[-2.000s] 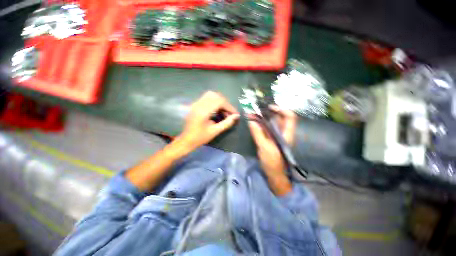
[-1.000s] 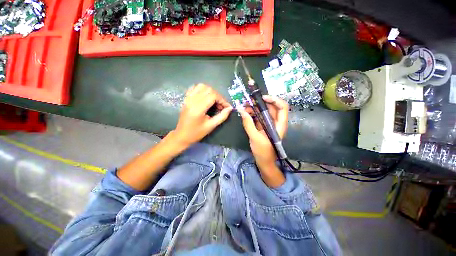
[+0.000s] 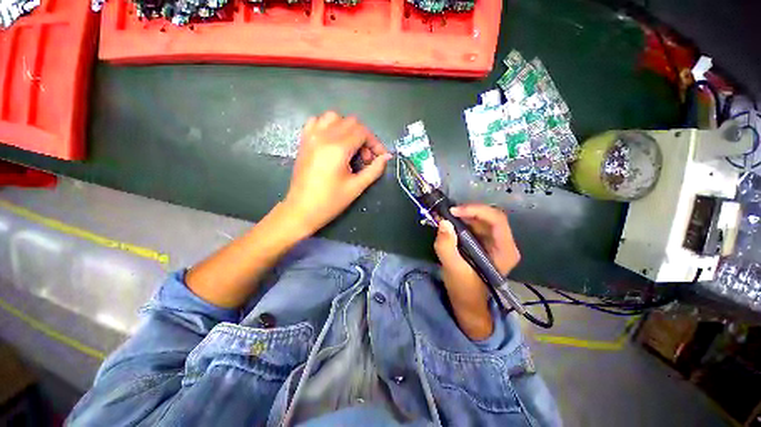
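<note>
A black soldering iron (image 3: 473, 247) is held in my right hand (image 3: 481, 250), its metal tip pointing up and left. A thin pale feed line curves beside the tip. A small green and white circuit board (image 3: 418, 155) lies on the dark green mat just beyond the tip. My left hand (image 3: 334, 163) is left of the board, thumb and fingertips together near the iron's tip. Whether it pinches a small part is too small to tell. A fanned pile of circuit boards (image 3: 519, 129) lies right of the single board.
Red trays (image 3: 292, 43) with dark green boards stand at the back, another red tray (image 3: 42, 92) at left. Right are a yellowish-green pot (image 3: 591, 165), a white box (image 3: 657, 242) and black cords. Tiny pale parts (image 3: 271, 140) lie left of my left hand.
The iron's tip has drawn down toward me, and my right hand has moved down and right off the board. The board now lies free on the mat. The view has shifted slightly.
</note>
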